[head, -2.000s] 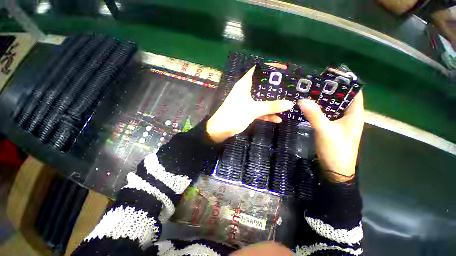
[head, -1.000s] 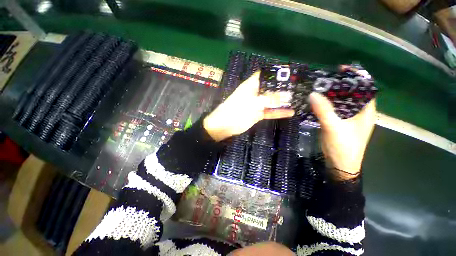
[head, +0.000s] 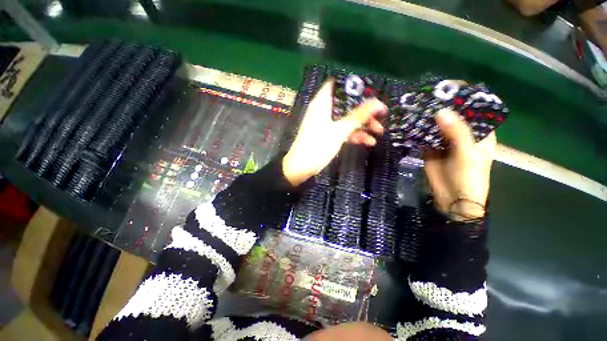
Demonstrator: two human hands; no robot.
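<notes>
Black phone keypads (head: 416, 110) with white digits, pale rings and red marks are fanned between my hands, somewhat blurred. My left hand (head: 326, 133) holds the left end, thumb on top. My right hand (head: 462, 160) holds the thicker right end, thumb across the faces; its other fingers are hidden. Below them stand rows of stacked keypads (head: 346, 206), long black ribbed columns in a tray. The hands and the held keypads cover part of these rows.
A second set of black ribbed columns (head: 100, 113) is at left. A taped printed sheet (head: 213, 140) lies between. An open cardboard box (head: 33, 266) with black columns is lower left. A green conveyor (head: 253, 40) runs behind. Another person's arm (head: 592, 23) shows top right.
The fanned keypads have shifted and overlap more closely at the right. My left hand's fingers have moved slightly up and left. My right hand is a little further right than two seconds ago.
</notes>
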